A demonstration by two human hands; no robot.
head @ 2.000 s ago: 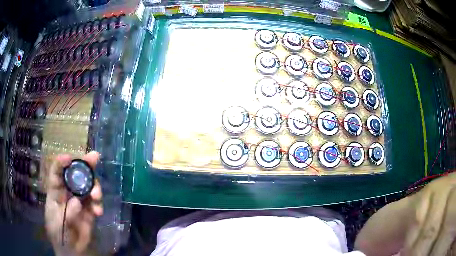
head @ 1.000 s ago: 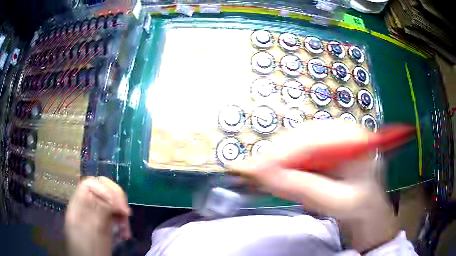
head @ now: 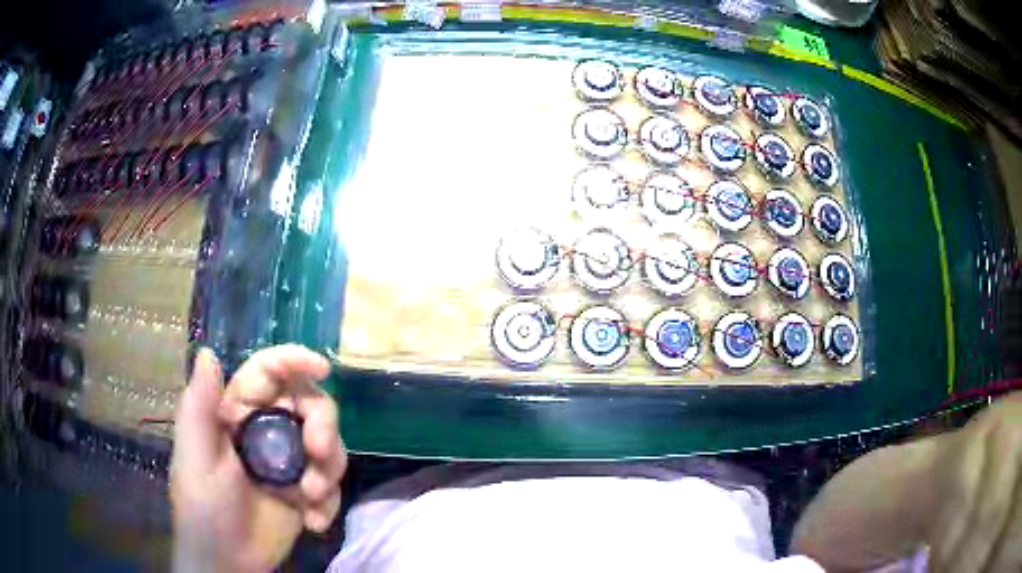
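My left hand (head: 230, 498) holds a speaker driver (head: 270, 445), its dark round face up, at the lower left between the two near trays. My right hand (head: 997, 481) is cut off by the lower right edge; its fingertips and anything in them are hidden. The middle blister tray (head: 420, 356) holds rows of silver-backed drivers (head: 602, 336) in its right part, with thin red leads across them. Strong glare whitens its left part.
The left blister tray (head: 140, 291) has dark drivers with red wires in its upper rows. The middle tray lies on a green mat (head: 902, 257) with yellow tape. Brown cardboard sheets (head: 936, 50) are stacked at the far right. A white device (head: 835, 9) is at the top edge.
My right hand, with the red probe, has left the middle tray for the lower right edge; the probe no longer shows. My left hand has turned up, showing the driver's dark face.
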